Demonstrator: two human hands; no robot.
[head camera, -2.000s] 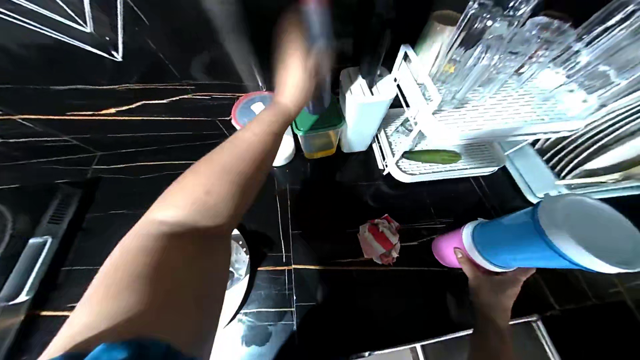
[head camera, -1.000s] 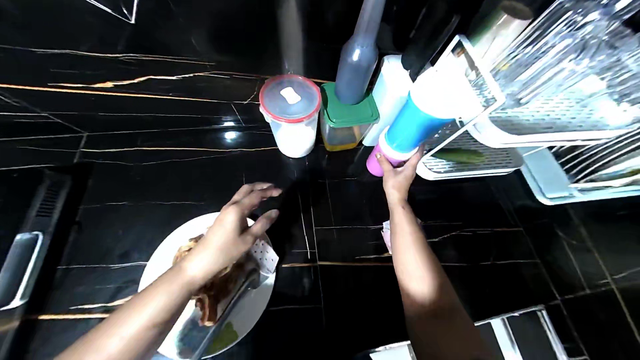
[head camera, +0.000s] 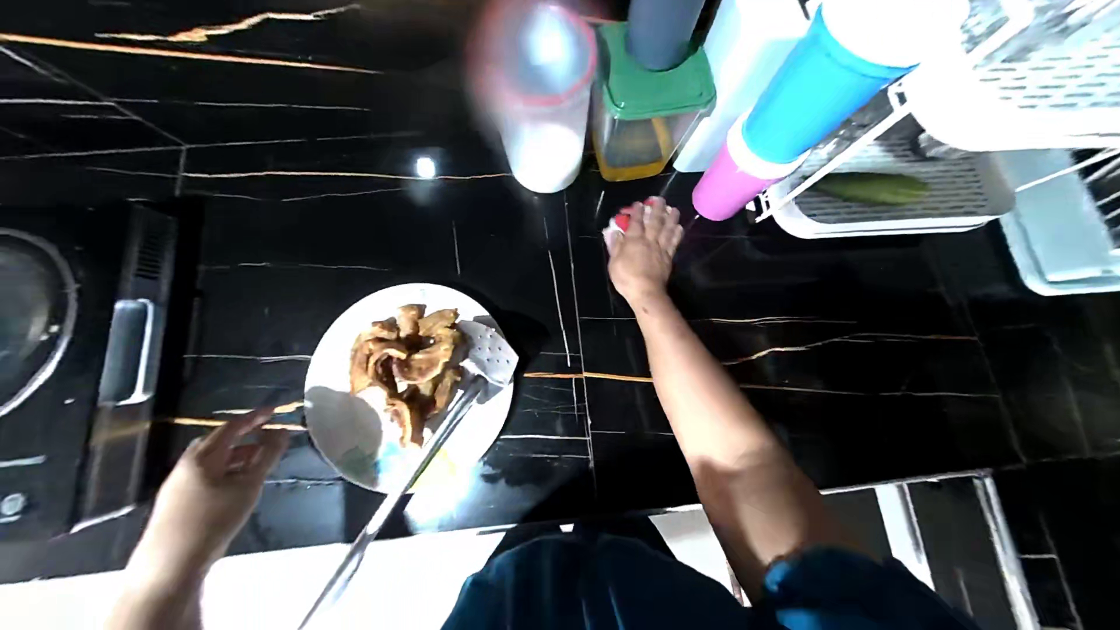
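My right hand (head camera: 646, 249) presses a crumpled red-and-white cloth (head camera: 622, 222) on the black marble-patterned counter, close to the pink end of a blue, white and pink bottle (head camera: 809, 96). My left hand (head camera: 229, 464) is raised, fingers apart and holding nothing, just left of a white plate (head camera: 332, 429). Brown fried pieces of food (head camera: 420, 359) lie on the plate. A metal slotted spatula (head camera: 488, 352) rests on them, its long handle extending over the counter's front edge.
Along the back stand a red-rimmed tub (head camera: 547, 114), a green-lidded container (head camera: 652, 101) and a white holder (head camera: 744, 61). A dish rack (head camera: 927, 219) with a green vegetable (head camera: 871, 187) is at right. A stove (head camera: 79, 350) is at left.
My right hand has let go of the bottle, which stands by the rack, and is now on the cloth. My left hand has moved from over the plate to its left side.
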